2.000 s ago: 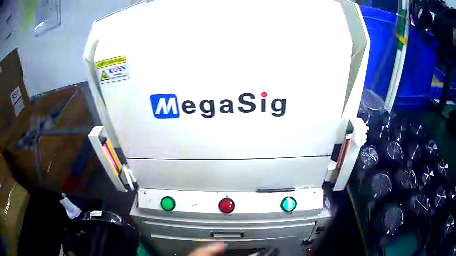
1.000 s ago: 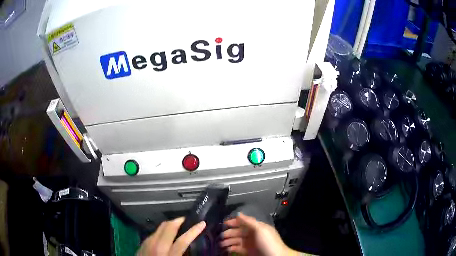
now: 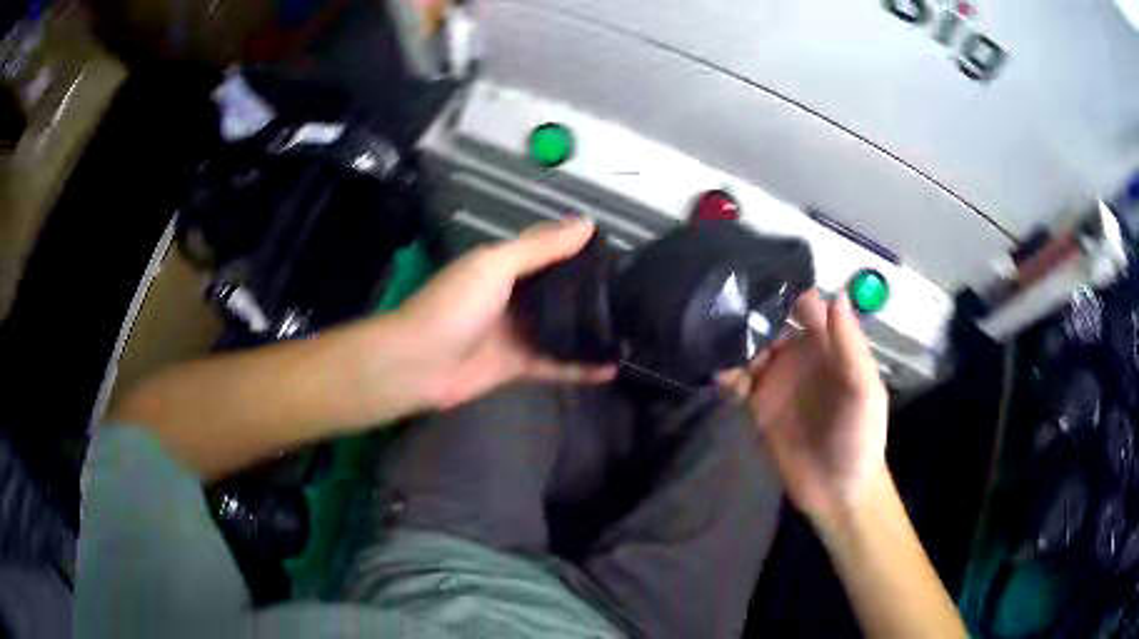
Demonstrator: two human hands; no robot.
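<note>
A black pair of headphones (image 3: pixel 700 300) is held above my lap, in front of the white box. A star-like glossy mark shows on the outer face of the right ear cup. My left hand (image 3: pixel 481 312) grips the left cup, thumb on top and fingers below. My right hand (image 3: pixel 818 399) holds the right cup at its lower right edge with the fingertips. The headband cannot be made out clearly, and the picture is blurred.
The white RF shield box (image 3: pixel 749 87) has its lid down. Its ledge carries green buttons (image 3: pixel 550 144) at both ends and a red button (image 3: pixel 716 207) between. Dark headphones lie in the black bin (image 3: pixel 187 256) at left. More headphones (image 3: pixel 1074 424) lie at right, blurred.
The view has turned and tilted down toward my lap. The headphones have come up between my hands, and my right hand now touches a cup; one second ago it was apart.
</note>
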